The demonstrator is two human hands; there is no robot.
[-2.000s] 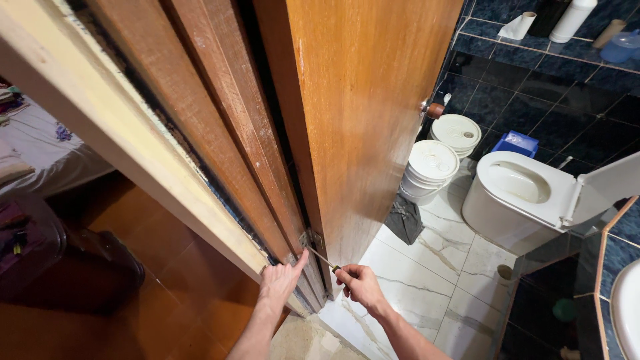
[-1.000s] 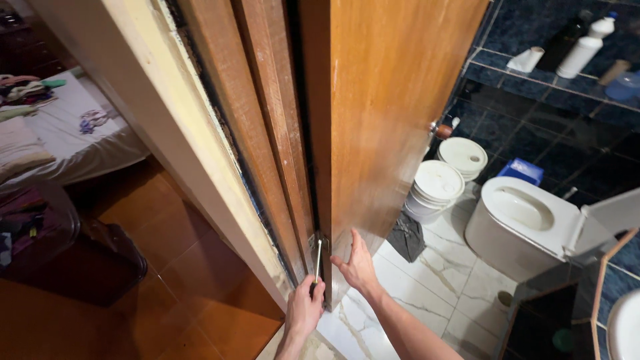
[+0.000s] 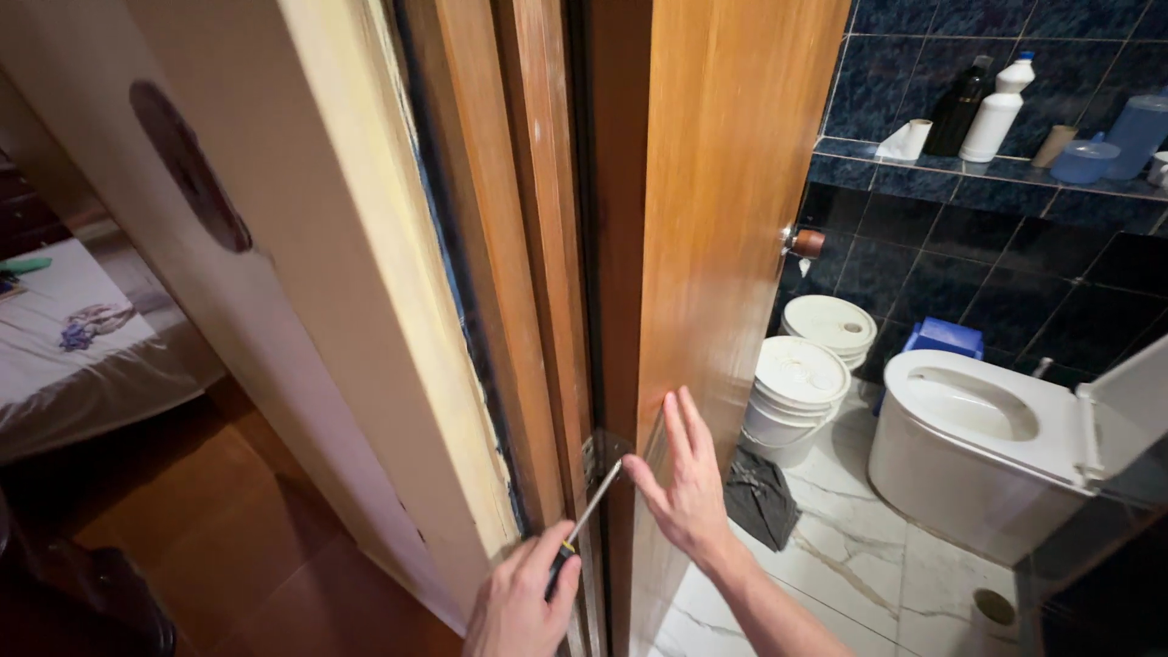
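My left hand [image 3: 529, 593] grips the dark handle of a screwdriver [image 3: 593, 505], whose metal shaft slants up to the right. Its tip is at the door's edge, beside my right thumb and near a metal hinge [image 3: 590, 456] in the gap by the wooden door frame [image 3: 511, 274]. My right hand [image 3: 686, 488] has its fingers spread against the face of the wooden door [image 3: 721, 228]. Whether the tip sits in a screw cannot be made out.
Right of the door are lidded white buckets [image 3: 801, 374], a dark bag [image 3: 762, 497], a toilet [image 3: 967, 456] and a tiled shelf [image 3: 985, 169] with bottles. A door knob [image 3: 805, 243] sticks out. At the left, a bed [image 3: 82, 338] shows beyond the wall.
The screwdriver has passed from my right hand to my left. My right hand has moved onto the door's face. The screwdriver's tip has since shifted right, towards the door's edge. The view has come closer.
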